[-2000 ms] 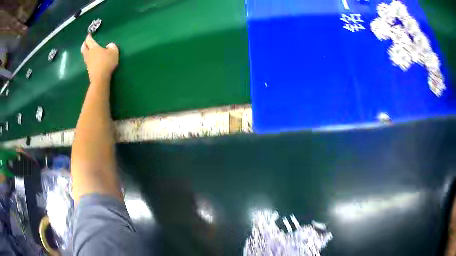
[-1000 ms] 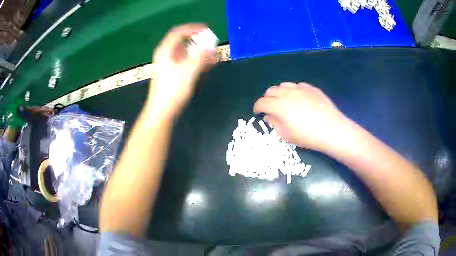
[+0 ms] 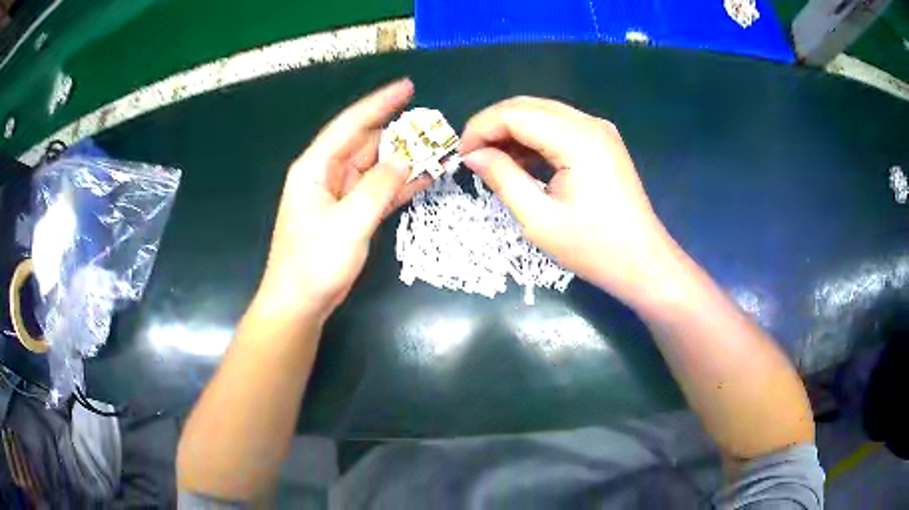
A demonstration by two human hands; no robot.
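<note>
My left hand [image 3: 339,199] holds a round white housing [image 3: 419,137] between thumb and fingers, its open face with gold-yellow contacts showing. My right hand [image 3: 568,179] is at the housing's right edge, thumb and index finger pinching a small white piece [image 3: 452,162] against it. How far the piece sits in the housing cannot be told. Below the hands, a loose pile of small white plastic pieces [image 3: 463,244] lies on the dark green bench; my right hand covers part of its right side.
A clear plastic bag [image 3: 100,229] and a yellow-tan tape roll [image 3: 22,304] lie at the left. Beyond the whitish edge rail [image 3: 239,75] runs the green conveyor. A blue board [image 3: 598,25] and a grey post [image 3: 835,28] stand at the top. A white part [image 3: 899,184] lies far right.
My left hand has come back from the conveyor with the housing. My right hand has moved from the pile up to the housing. The view has shifted, showing less of the belt and blue board.
</note>
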